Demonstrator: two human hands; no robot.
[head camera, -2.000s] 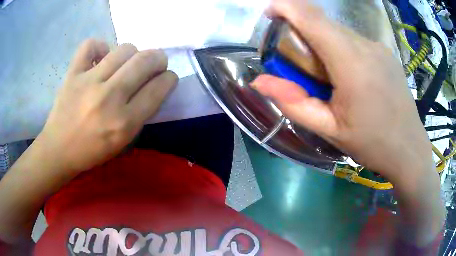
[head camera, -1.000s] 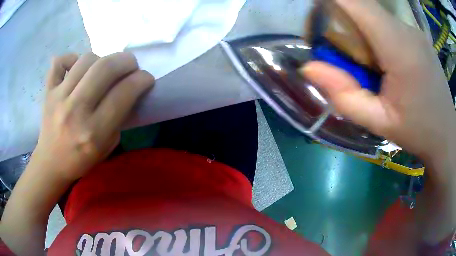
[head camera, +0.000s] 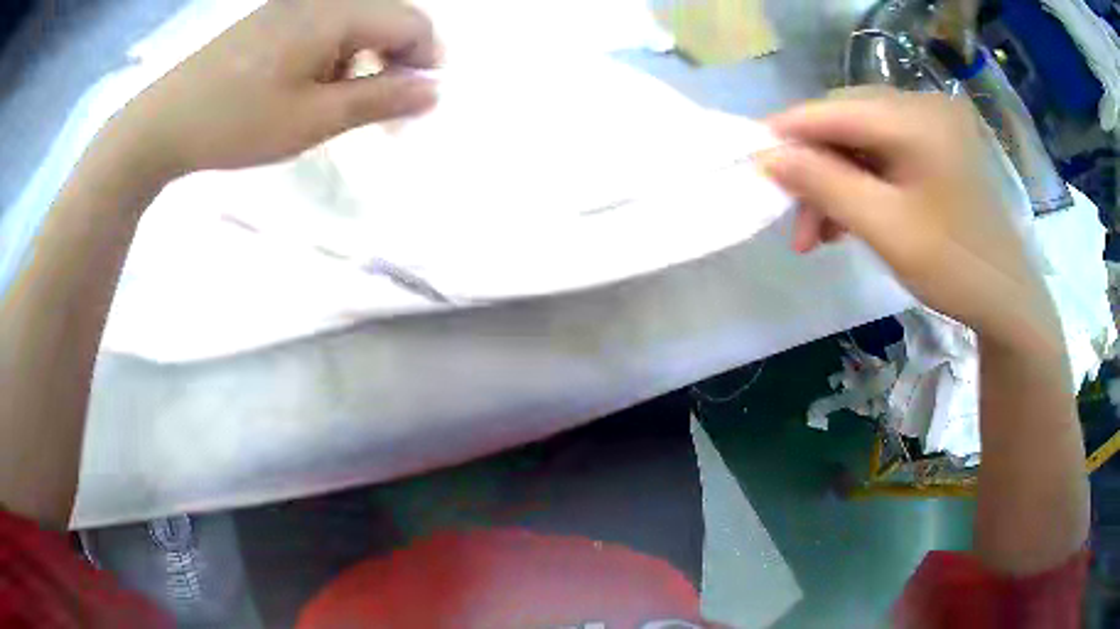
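Observation:
A bright white garment (head camera: 491, 234) lies spread over the padded board (head camera: 405, 393), with its curved edge towards me. My left hand (head camera: 289, 86) is at the upper left with thumb and fingers pinched on the white cloth. My right hand (head camera: 903, 184) pinches the garment's edge at the right between thumb and fingers. Overexposure hides most folds in the cloth. The shiny iron (head camera: 887, 55) is at the upper right, beyond my right hand and out of my grip.
A tan flat piece (head camera: 722, 30) lies at the board's far side. A crumpled heap of white pieces (head camera: 940, 381) is at the right, below board level, on a yellow frame (head camera: 915, 487). The green floor (head camera: 847, 541) shows below the board.
My right hand has let go of the iron, now at the upper right, and taken the garment's edge. My left hand has moved up and right. The garment is spread wider towards me.

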